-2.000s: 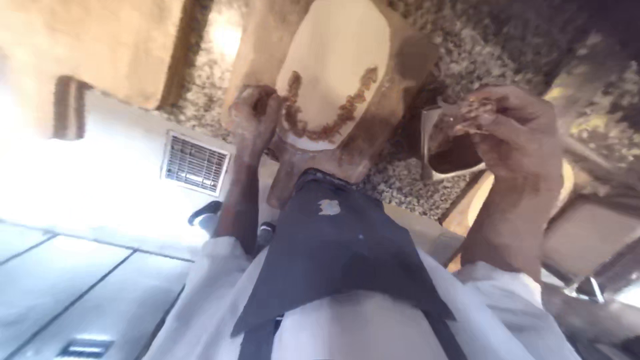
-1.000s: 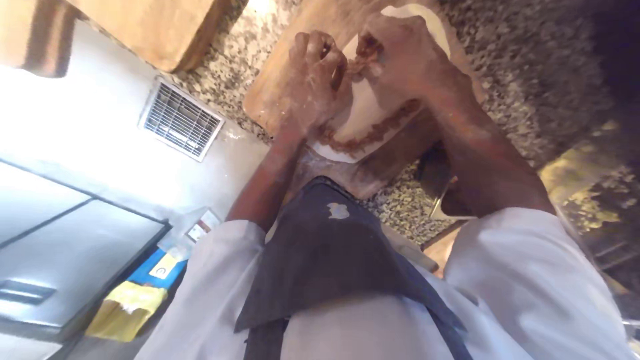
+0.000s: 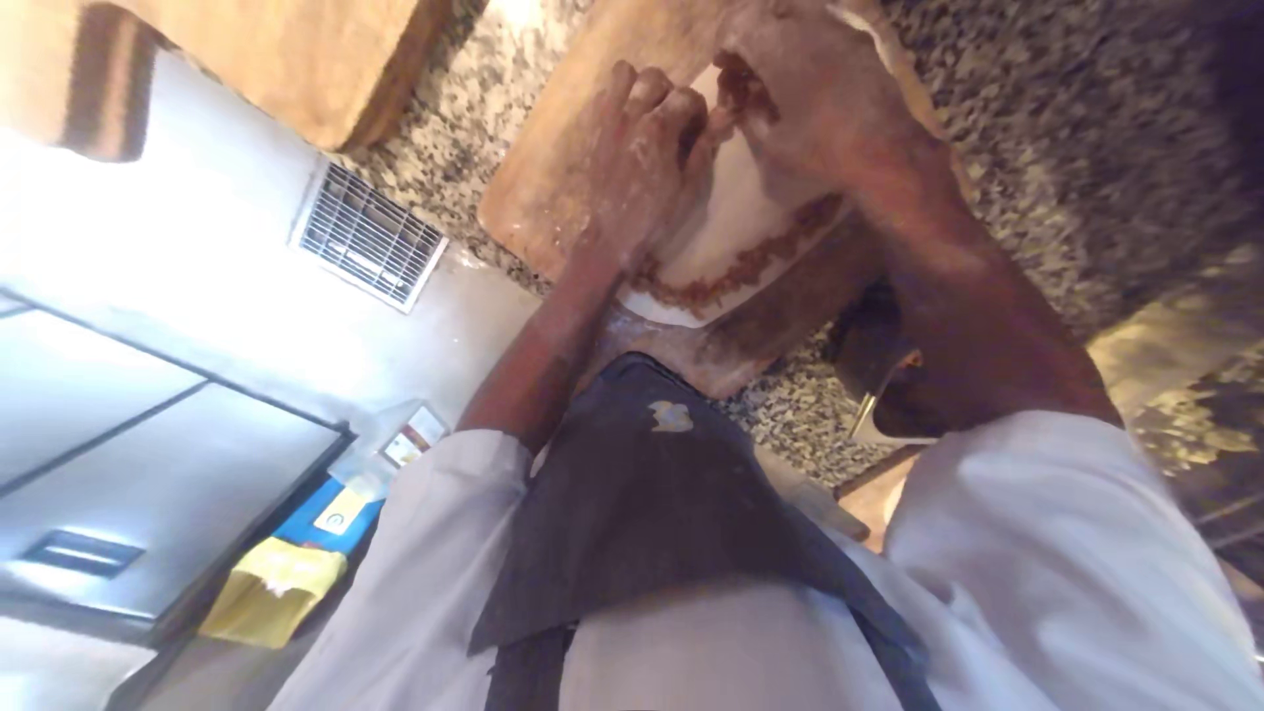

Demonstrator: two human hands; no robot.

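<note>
A sheet of pale dough point(image 3: 706, 242) lies on a floured wooden board point(image 3: 553, 128), with a curved line of reddish-brown crumbly filling point(image 3: 750, 272) along its near edge. Over the dough's left side my left hand point(image 3: 642, 148) rests with curled fingers, its fingertips near my right hand. My right hand point(image 3: 820, 89) is above the dough's right side and has a clump of the same filling in its bent fingers. My forearms and hands hide much of the dough's sides and far part. Flour shows on both hands.
Speckled granite counter point(image 3: 1017, 128) surrounds the board. A container point(image 3: 899, 395) stands under my right forearm. More wooden boards point(image 3: 286, 59) lie at upper left. Below the counter are a wall vent point(image 3: 370, 237) and a yellow and blue package point(image 3: 276, 583).
My right hand has moved left from the container to over the dough, carrying filling. My left hand has gone from the dough's left edge to beside it.
</note>
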